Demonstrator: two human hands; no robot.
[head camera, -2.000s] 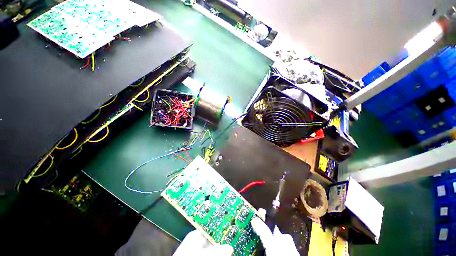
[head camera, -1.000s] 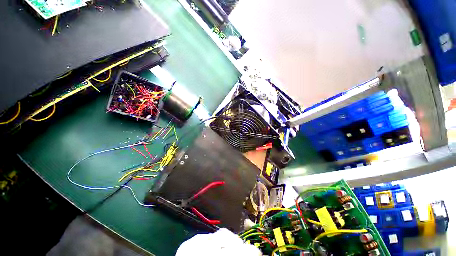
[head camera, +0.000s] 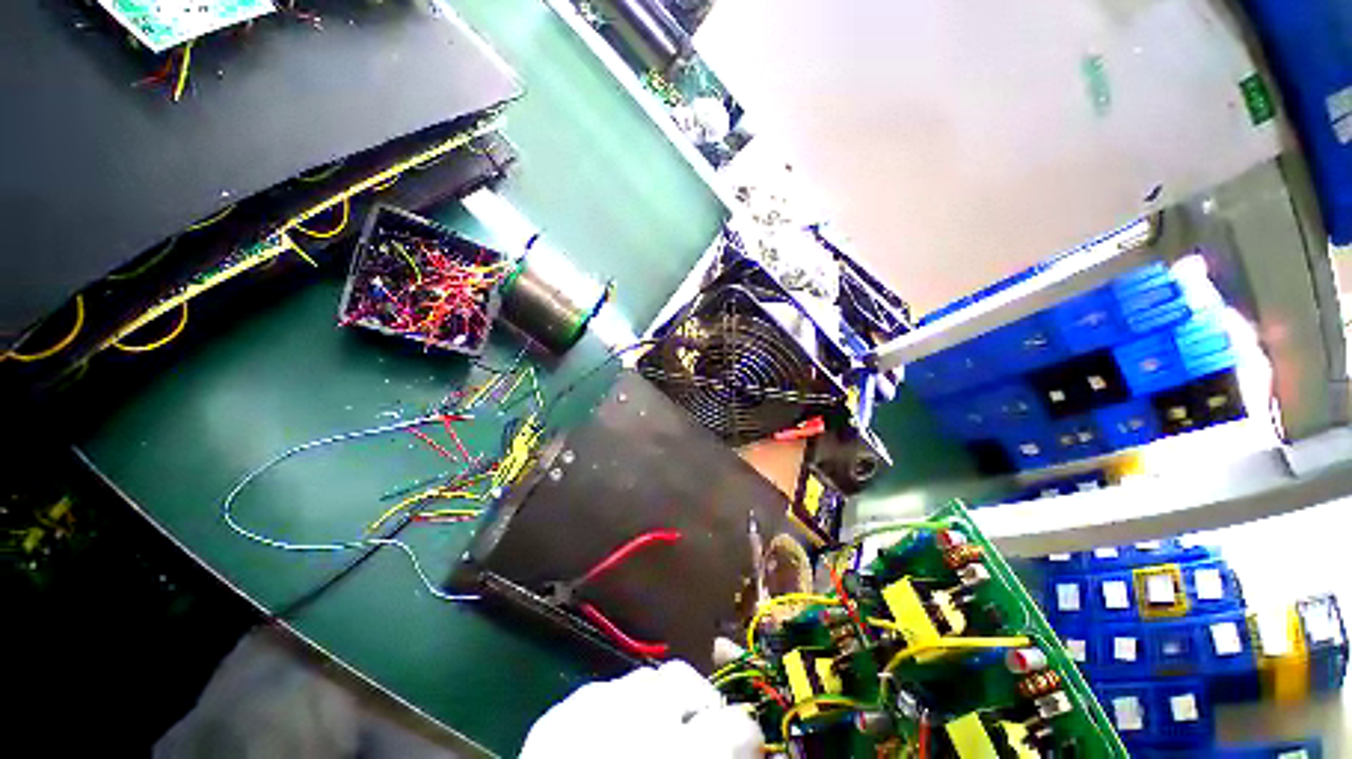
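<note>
A green circuit board panel (head camera: 905, 653) is at the bottom right, tilted, with its component side showing yellow-wrapped parts and yellow and red wires. My left hand (head camera: 641, 719), in a white glove, is at the panel's left edge and grips it; its fingers are partly cut off by the bottom edge. My right hand is not in view. Red-handled pliers (head camera: 638, 555) lie with handles apart on the black work pad (head camera: 653, 460). The panel hides part of the pad's right side.
A wire box (head camera: 423, 282), solder spool (head camera: 552, 301) and fume fan (head camera: 734, 363) stand behind the pad. Loose wires (head camera: 460, 482) and a blue-white loop lie on the green mat. Black sheets (head camera: 282, 141) carry a pale board (head camera: 178, 15) at left. A tan ring (head camera: 786, 567) is beside the panel.
The panel has turned from its flat solder side to its component side and moved right. The pliers are uncovered. My right hand has left the picture. The view has shifted right.
</note>
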